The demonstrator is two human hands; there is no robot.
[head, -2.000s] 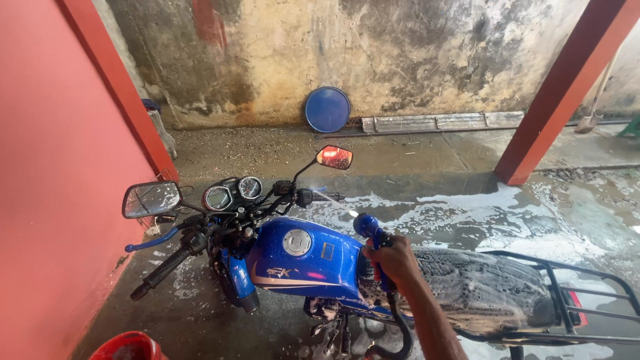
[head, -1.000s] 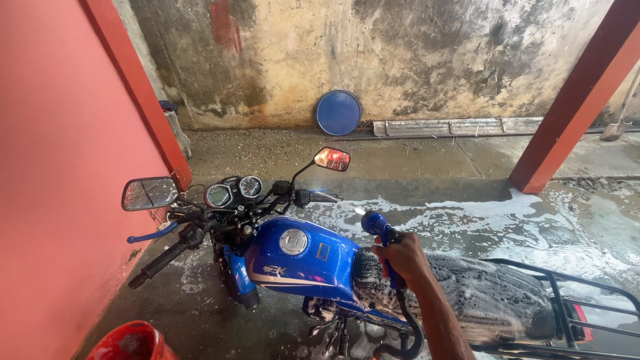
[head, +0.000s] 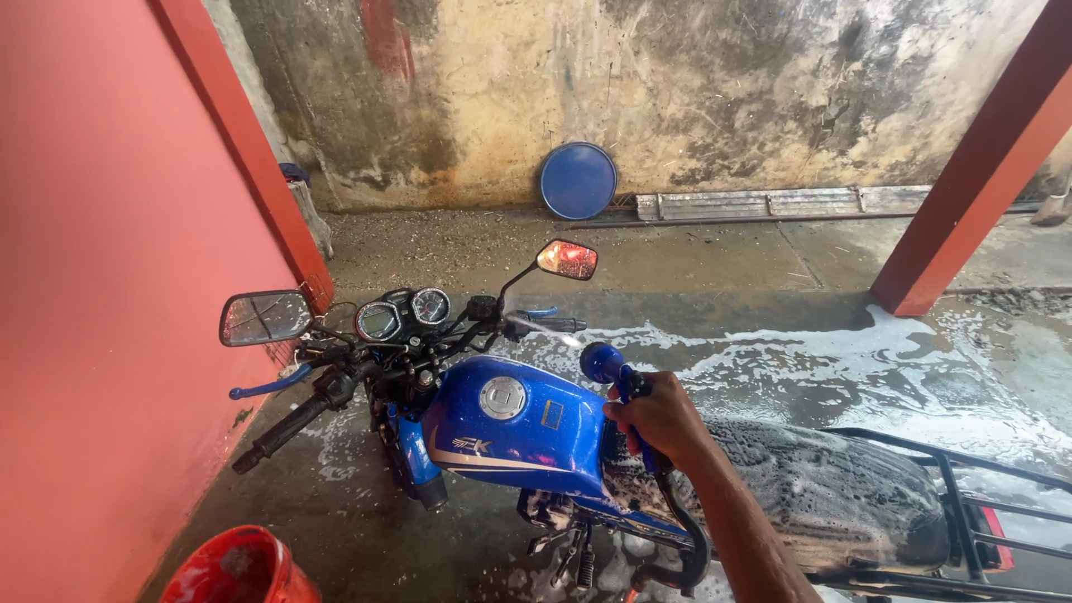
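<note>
My right hand grips a blue hose spray nozzle above the front of the seat, just behind the fuel tank. A jet of water leaves the nozzle toward the right handlebar grip. From the nozzle's handle a dark hose curves down beside the motorcycle. The blue fuel tank is wet, and soap foam covers the black seat. Farther forward are the round gauges and two mirrors, the left mirror and the right mirror. My left hand is out of view.
A red bucket stands at the lower left beside a pink wall. A red post rises at the right. Foamy water covers part of the floor. A blue round lid leans against the stained back wall.
The nozzle stays in my right hand, and its jet still points toward the handlebar area. The view has shifted slightly to the left.
</note>
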